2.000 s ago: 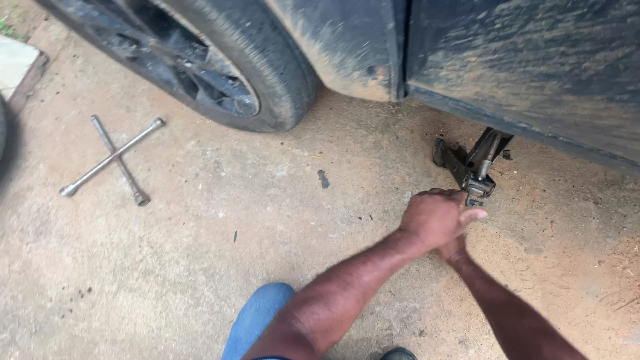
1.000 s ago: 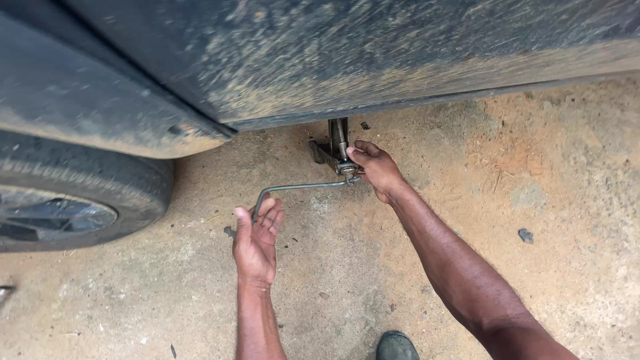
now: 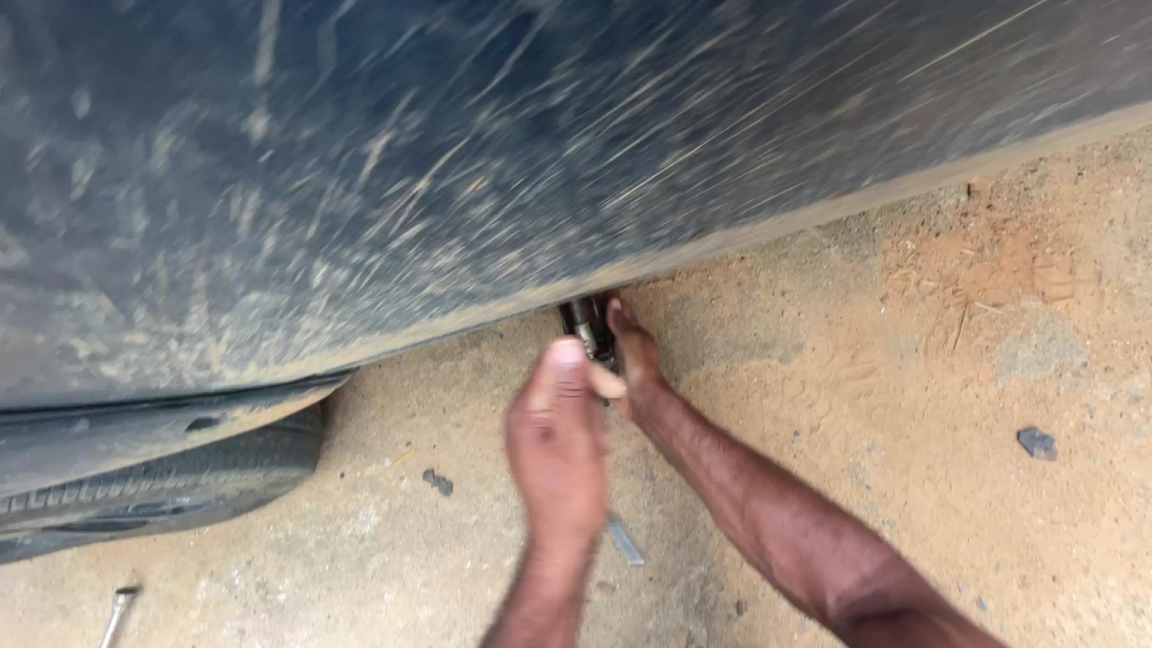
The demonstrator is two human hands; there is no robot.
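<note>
A metal car jack [image 3: 587,331] stands on the ground at the sill of a dirty dark car [image 3: 540,162], its far part hidden under the body. My right hand [image 3: 637,351] is against the jack's right side; its fingers are partly hidden, so its grip is unclear. My left hand [image 3: 560,432], blurred, is in front of the jack and hides its near end. The flat end of a metal crank handle [image 3: 625,540] shows below my left hand; whether that hand grips the crank cannot be told.
The car's wheel [image 3: 180,486] is at the lower left. One end of a lug wrench [image 3: 117,616] shows at the bottom left edge. Small dark stones [image 3: 1037,443] lie on the sandy concrete ground [image 3: 810,468]. The car body fills the upper part of the view.
My left hand has moved from the crank's bent end, left of the jack, to in front of the jack. The crank has swung from pointing left to pointing toward me. The view has shifted.
</note>
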